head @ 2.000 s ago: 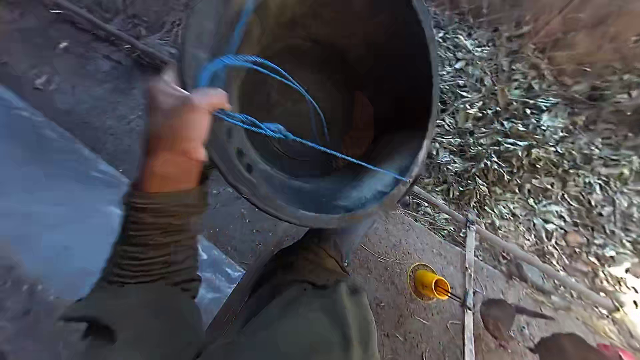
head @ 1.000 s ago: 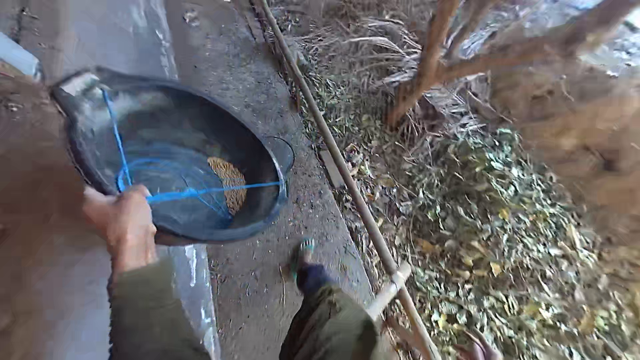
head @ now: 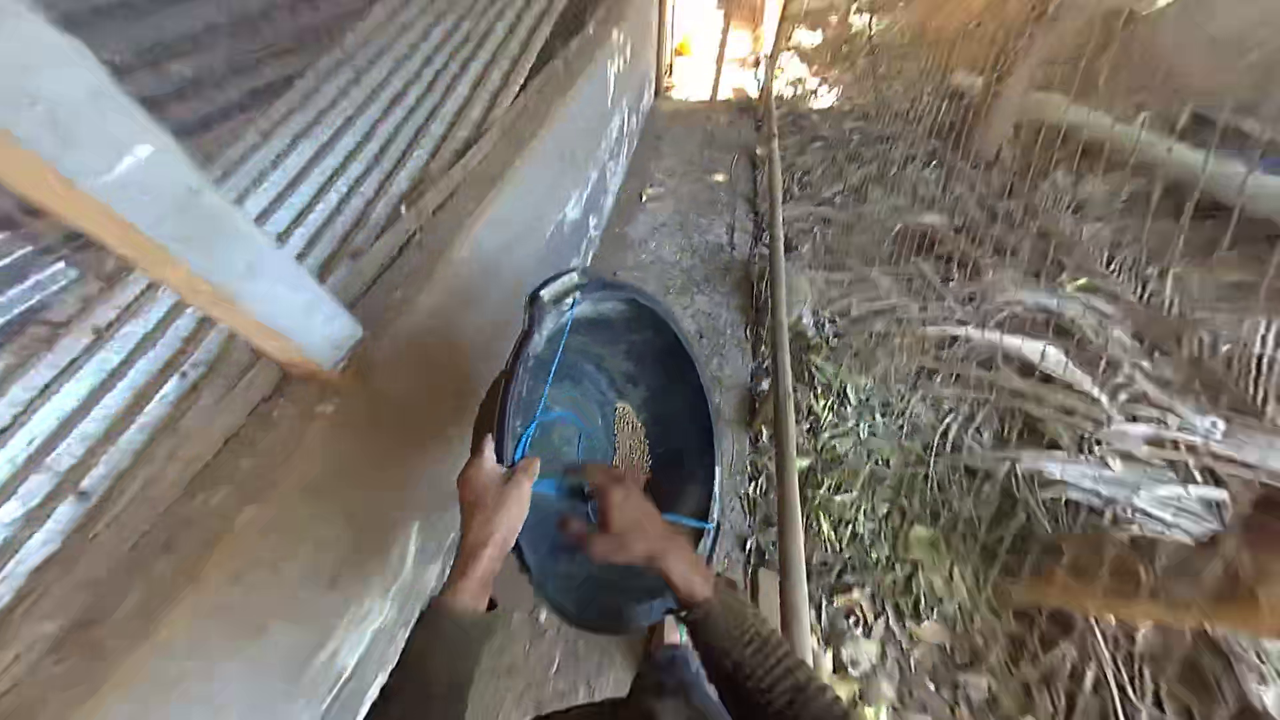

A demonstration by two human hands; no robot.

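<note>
A black tub (head: 670, 370) hangs tilted in front of me, with a small heap of tan pellets or grain (head: 630, 440) inside it. Blue rope (head: 548, 385) runs from the tub's far rim to my left hand (head: 495, 500), which is closed on it at the left rim. From there the rope crosses to the right rim. Over the tub's inside is my right hand (head: 625, 525), blurred, its fingers spread above the rope and close to the heap. Whether it touches either one, I cannot tell.
A long pole (head: 782, 400) borders the dirt path (head: 690, 200) on the right, with leaves and dry branches (head: 1060, 360) beyond it. To the left run a low wall (head: 530, 210) and corrugated sheets (head: 400, 110). A pale post (head: 190, 200) slants in at the upper left.
My right hand has come in over the tub; one second ago it was not over it. My left hand still grips the blue rope. The view has swung to show the path ahead.
</note>
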